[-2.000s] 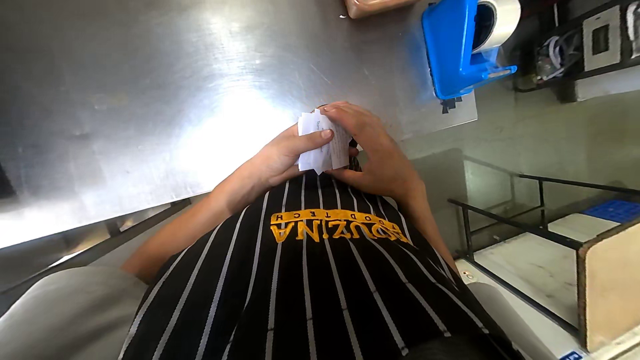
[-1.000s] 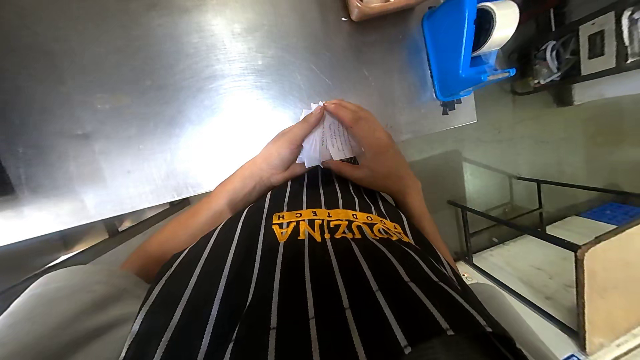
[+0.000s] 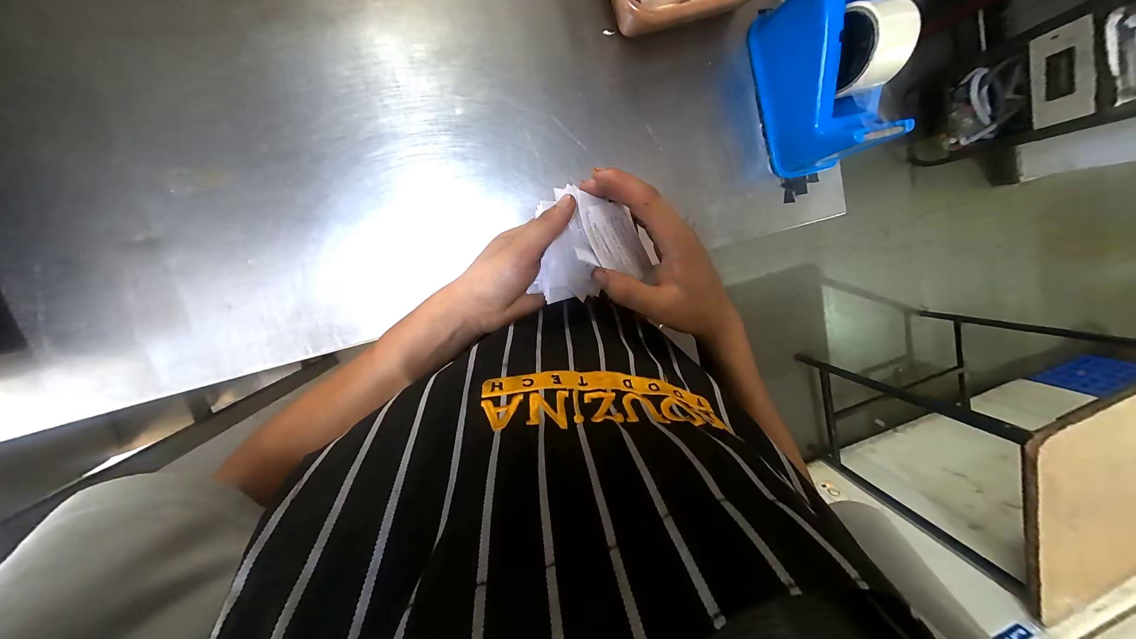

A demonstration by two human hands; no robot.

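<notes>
A bundle of small white paper slips point(image 3: 568, 257), some bearing writing, is held between both hands in front of my striped apron point(image 3: 550, 497). My left hand point(image 3: 506, 271) grips the bundle's left side, its thumb lying on top. On the right side, my right hand point(image 3: 670, 257) curls round the slips, fingertips at the far edge and thumb at the near edge. The slips are somewhat fanned and uneven. The undersides of the bundle and some fingers are hidden.
The hands are at the near edge of a steel table point(image 3: 266, 177). A blue tape dispenser point(image 3: 799, 98) with a tape roll point(image 3: 887, 44) stands at its right corner. A brownish tray or container point(image 3: 674, 13) is at the top. A black metal frame rack point(image 3: 932, 399) stands lower right.
My hands have shifted on the paper slips: the right hand has opened wider around them, and more of the fanned slips shows than one second ago. The hands stay in the same area.
</notes>
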